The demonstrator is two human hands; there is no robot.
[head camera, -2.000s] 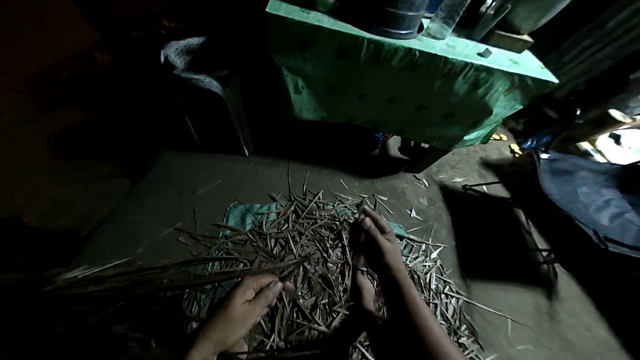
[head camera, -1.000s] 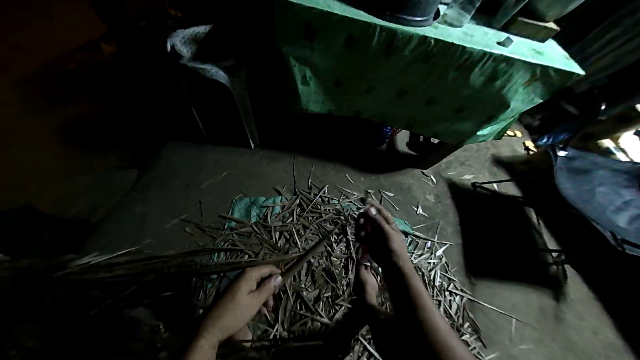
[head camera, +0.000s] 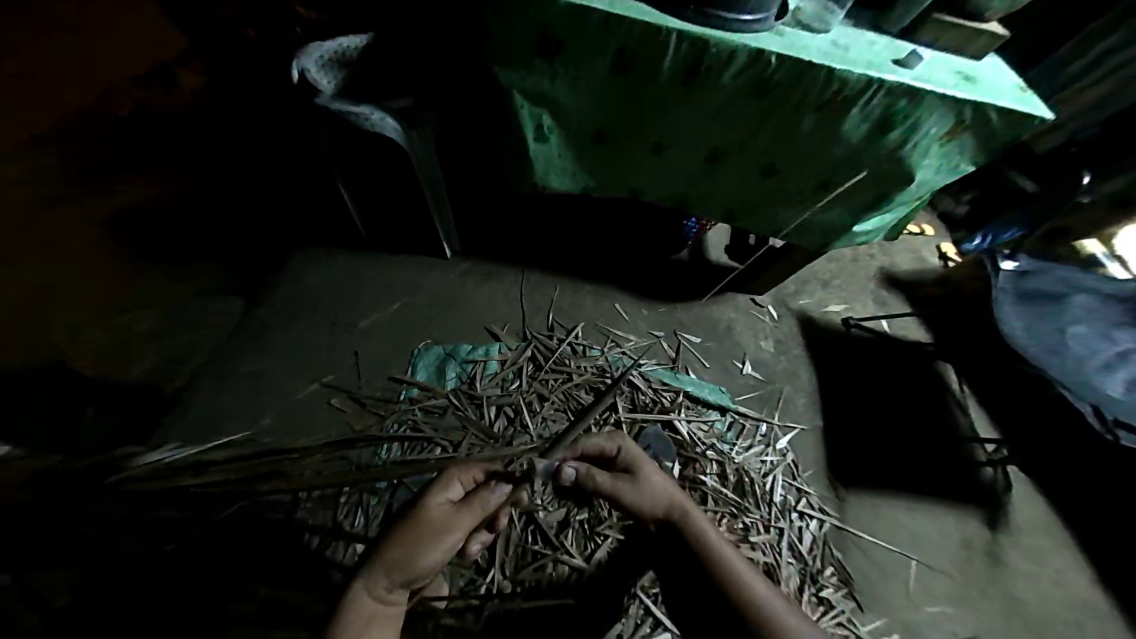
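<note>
My left hand (head camera: 453,524) grips the end of a bundle of long dry leaf strips (head camera: 293,466) that runs off to the left. Close beside it, my right hand (head camera: 612,479) pinches a dry strip (head camera: 595,408) that points up and to the right; the two hands nearly meet. Beneath them lies a broad heap of short cut dry pieces (head camera: 550,382) on a green sheet (head camera: 701,387). A dark rounded object (head camera: 657,444), partly hidden, shows just behind my right hand.
A table with a green cloth (head camera: 710,133) stands ahead, bearing a dark pot (head camera: 737,13), glass jars and a block (head camera: 963,35). A plastic chair (head camera: 390,120) is at the back left. At right is a dark fabric seat on a metal frame (head camera: 1065,328). Concrete floor (head camera: 355,302) surrounds the heap.
My right hand has moved left from over the heap to beside my left hand. A thin strip, not seen there before, now shows in front of the tablecloth.
</note>
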